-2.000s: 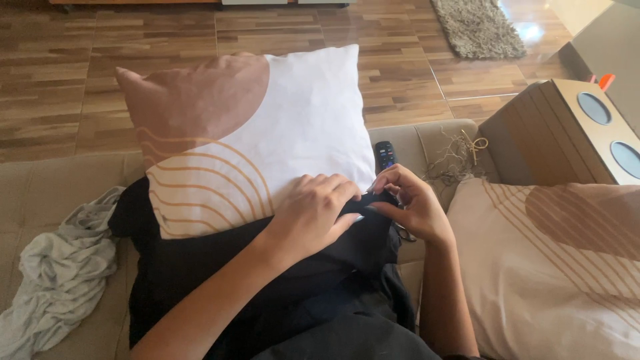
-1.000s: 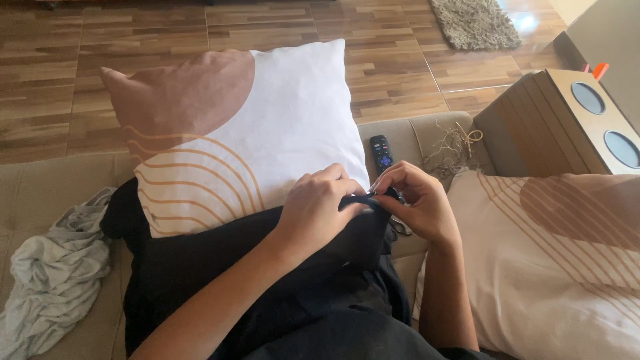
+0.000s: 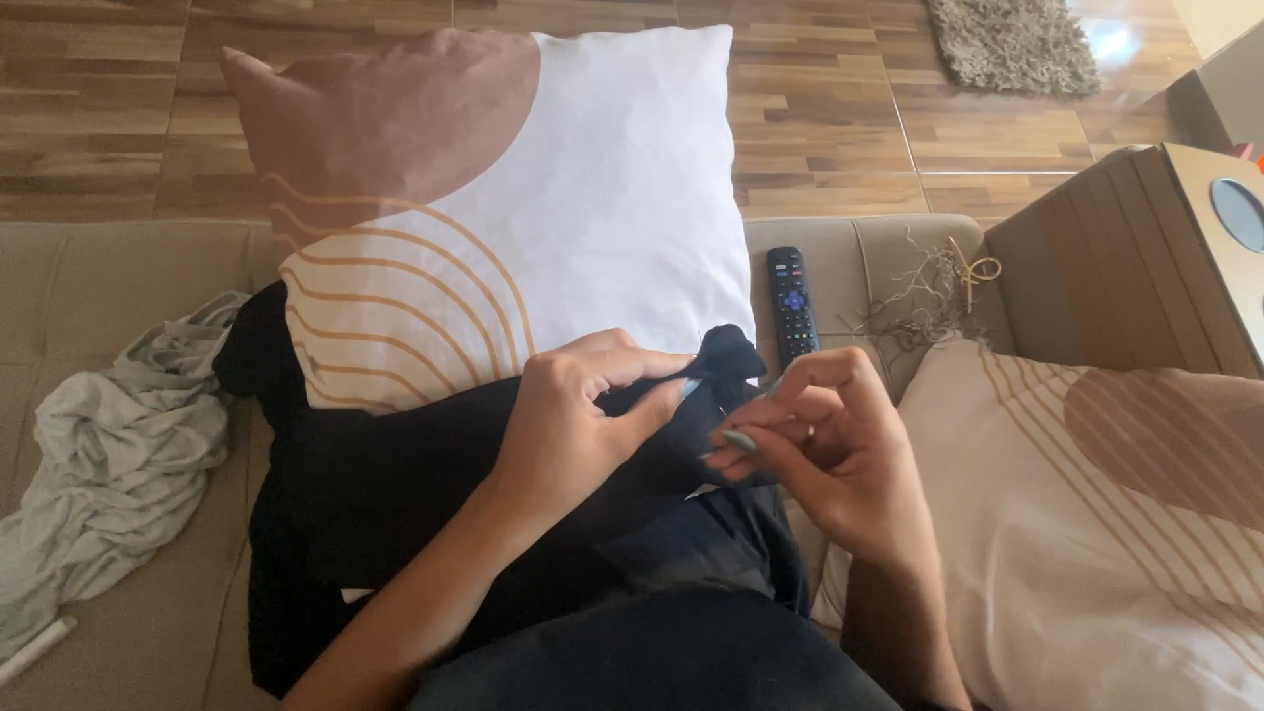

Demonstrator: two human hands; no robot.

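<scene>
My left hand (image 3: 583, 415) pinches an edge of black cloth (image 3: 405, 484) between thumb and forefinger, and a small fold of it stands up past the fingertips. The cloth spreads over my lap and over the lower edge of a white and brown cushion (image 3: 632, 188) with orange curved lines. Just right of the fold is my right hand (image 3: 829, 444), its thumb and fingertips brought together. A tiny pale sliver shows near those fingertips; what it is, and whether the hand grips it, I cannot tell.
A black remote control (image 3: 792, 306) lies on the beige sofa (image 3: 109, 286), with dry twiggy strands (image 3: 923, 296) to its right. Grey cloth (image 3: 138, 434) is bunched at left, near a white stick (image 3: 38, 647). A second cushion (image 3: 1047, 513) and a brown box-like unit (image 3: 1096, 247) are at right.
My right hand has come away from the black cloth, down and to the right; both hands were together at its edge before. My left hand keeps its pinch.
</scene>
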